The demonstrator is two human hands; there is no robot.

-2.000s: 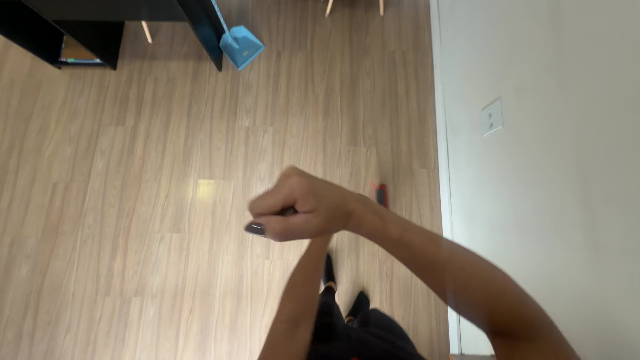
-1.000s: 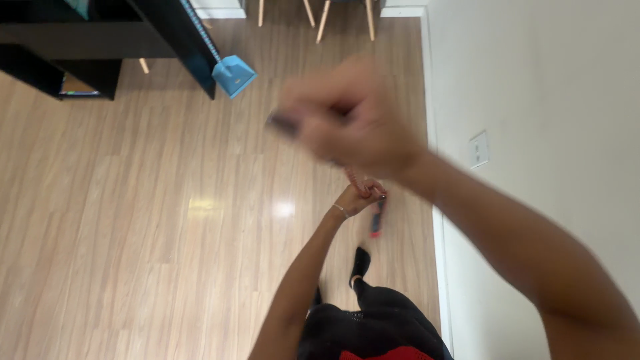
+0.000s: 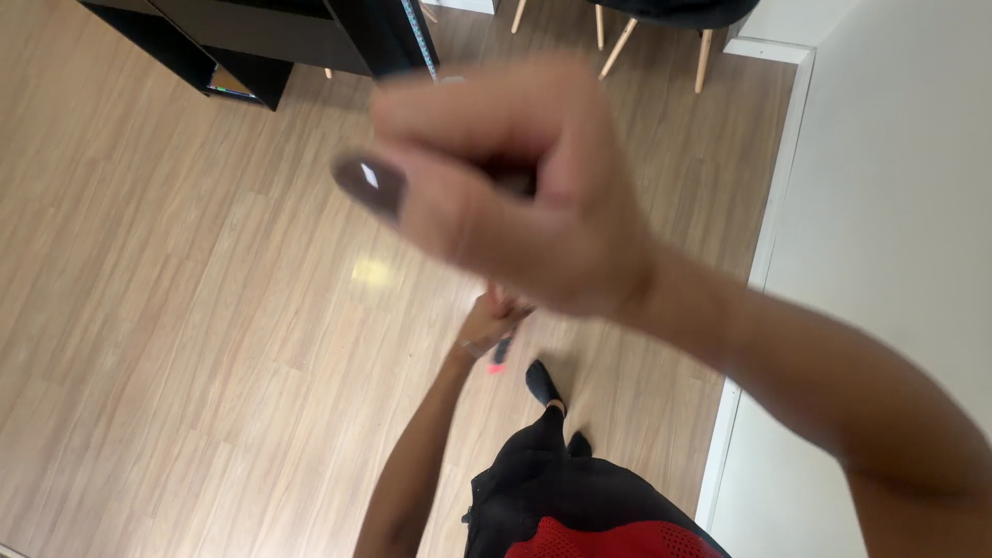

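My right hand (image 3: pixel 504 186) is raised close to the camera, blurred, its fingers curled into a fist around a dark spot that looks like the end of a handle. Lower down, nearer the floor, my left hand (image 3: pixel 492 319) is closed on a reddish handle (image 3: pixel 494 294), which runs up out of sight behind the right fist. Just below the left hand shows a blurred black and red piece (image 3: pixel 500 355), seemingly the tool's lower end; its kind is unclear.
Black furniture (image 3: pixel 271 39) stands at the top left, beside a patterned blue pole (image 3: pixel 420 39). A black chair (image 3: pixel 682 12) with wooden legs is at the top. The white wall (image 3: pixel 891 194) and baseboard run along the right. My feet in black footwear (image 3: pixel 540 381) are on the wood-look floor (image 3: pixel 232 310).
My right hand has come up much nearer the camera. My left hand, largely hidden behind the right two seconds ago, now shows below it. The view has turned; the blue dustpan is now hidden.
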